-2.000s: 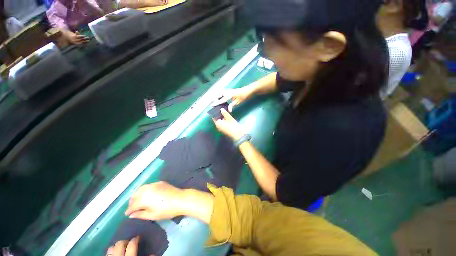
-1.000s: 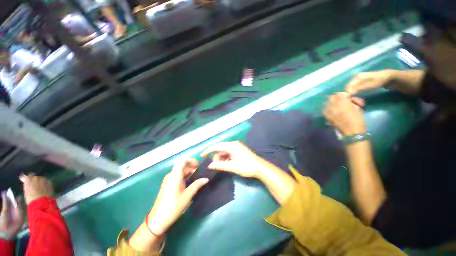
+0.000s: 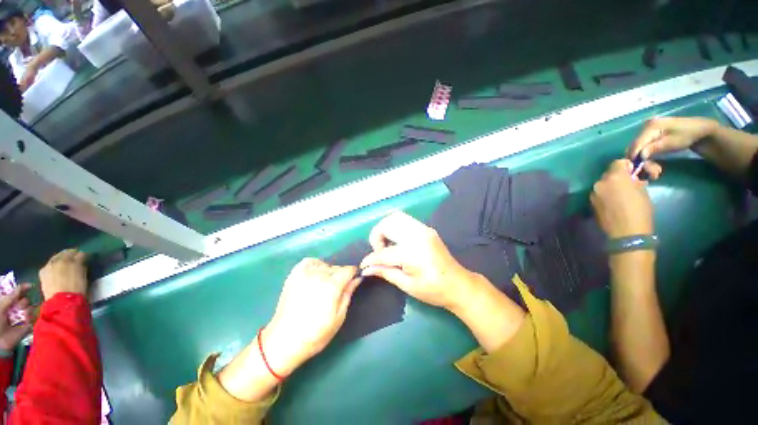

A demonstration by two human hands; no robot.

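Note:
My left hand [image 3: 312,311] and my right hand [image 3: 413,261] meet over the bench. Their fingertips pinch a small black piece [image 3: 362,272] between them; little of it shows. A small stack of black blanks [image 3: 376,312] lies just below and behind my hands on the green bench. The larger loose pile of black blanks [image 3: 490,203] lies to the right of my right hand, against the white rail. Both hands are bare.
The white rail [image 3: 332,202] crosses beyond my hands, with a slanting white post [image 3: 91,195] at left. Black strips [image 3: 303,188] and a patterned card [image 3: 439,100] lie on the belt. Red sleeves [image 3: 60,365] are at left; another person's hands [image 3: 623,195] work at right.
The view has swung right to left over the bench. My hands were spread around a black piece over the small stack; now their fingertips are together.

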